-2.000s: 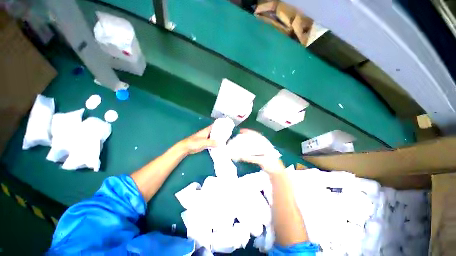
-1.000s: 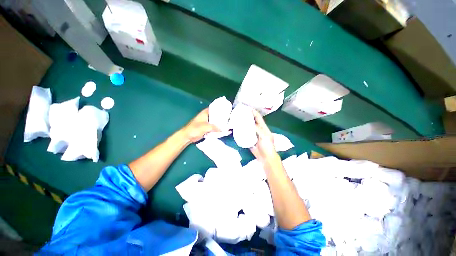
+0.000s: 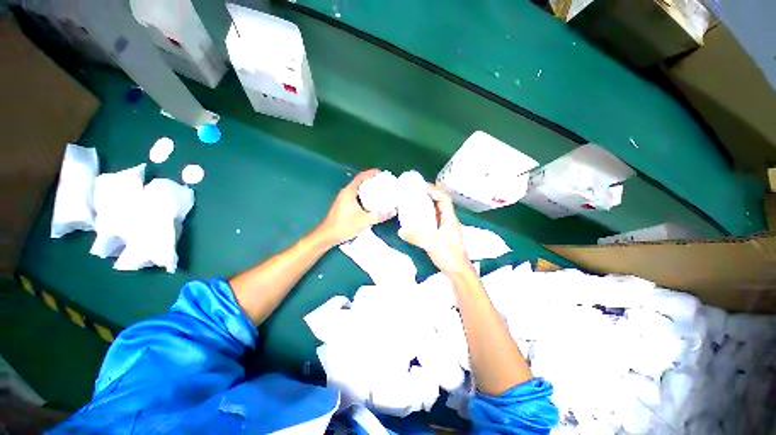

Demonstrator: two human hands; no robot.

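My left hand (image 3: 349, 212) holds a white wrapped item (image 3: 378, 193) above the green bench. My right hand (image 3: 444, 231) holds another white wrapped item (image 3: 415, 204) right beside it, and the two seem to touch. Their contents are hidden. A loose pile of wrapped items (image 3: 383, 348) lies below my hands, between my forearms. An open white product carton (image 3: 485, 172) stands just beyond my right hand, with a second carton (image 3: 574, 183) to its right.
More cartons (image 3: 272, 68) stand at upper left by a grey metal post (image 3: 145, 64). Set-aside pouches (image 3: 128, 217), white discs (image 3: 162, 150) and a blue cap (image 3: 208, 133) lie at left. A bulk carton (image 3: 681, 268) heaped with white bundles is at right. Brown cardboard (image 3: 42, 110) stands far left.
Both hands have raised and brought the two wrapped items side by side, from lower near the pile. The cartons on the line have shifted right in view, and another shows at upper left.
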